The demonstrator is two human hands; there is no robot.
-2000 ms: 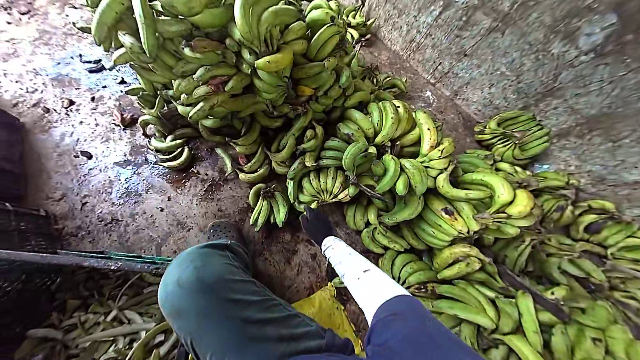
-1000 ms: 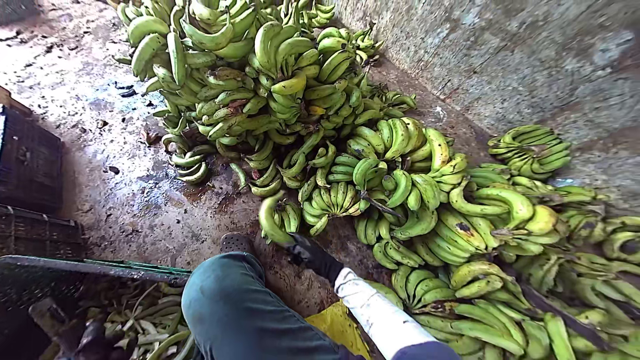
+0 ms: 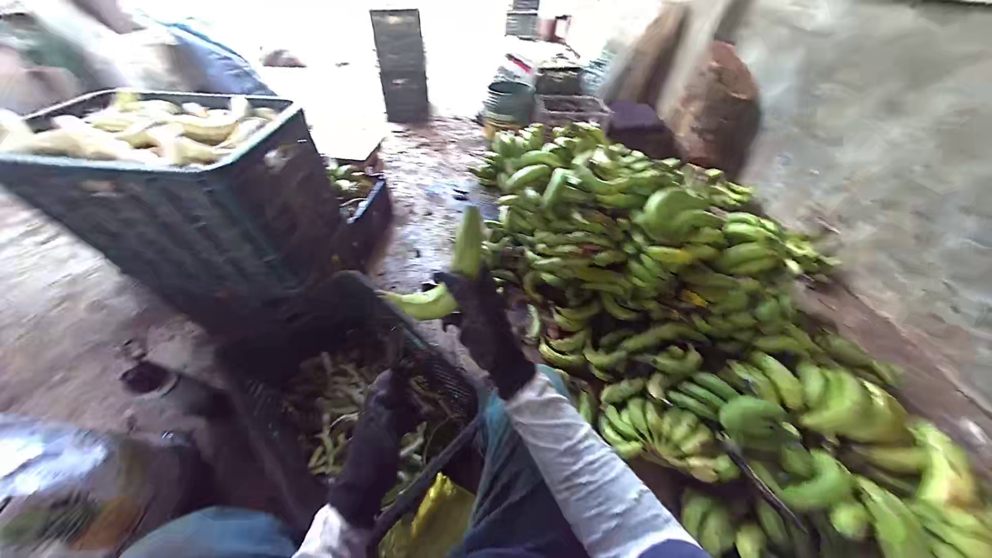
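My right hand (image 3: 488, 325), in a black glove, grips green plantains; one plantain (image 3: 468, 244) points up from the fist and another (image 3: 425, 302) sticks out to the left. My left hand (image 3: 376, 438), also in a black glove, is over a dark crate (image 3: 457, 380) of plantain peels (image 3: 333, 434); whether it holds anything is too dark to tell. To the right lies a large heap of green plantain bunches (image 3: 620, 232), which runs down beside my right forearm.
A tall plastic crate (image 3: 155, 186) full of peeled plantains stands at the upper left. Stacked crates (image 3: 400, 66), a bucket (image 3: 508, 105) and a brown sack (image 3: 717, 108) are at the back. A concrete wall (image 3: 876, 155) borders the right side. Yellow material (image 3: 442, 519) lies between my legs.
The view has swung up and left. My right hand, with plantain in it, has left the bunches and is beside the peel crate. My left hand now shows clearly over that crate.
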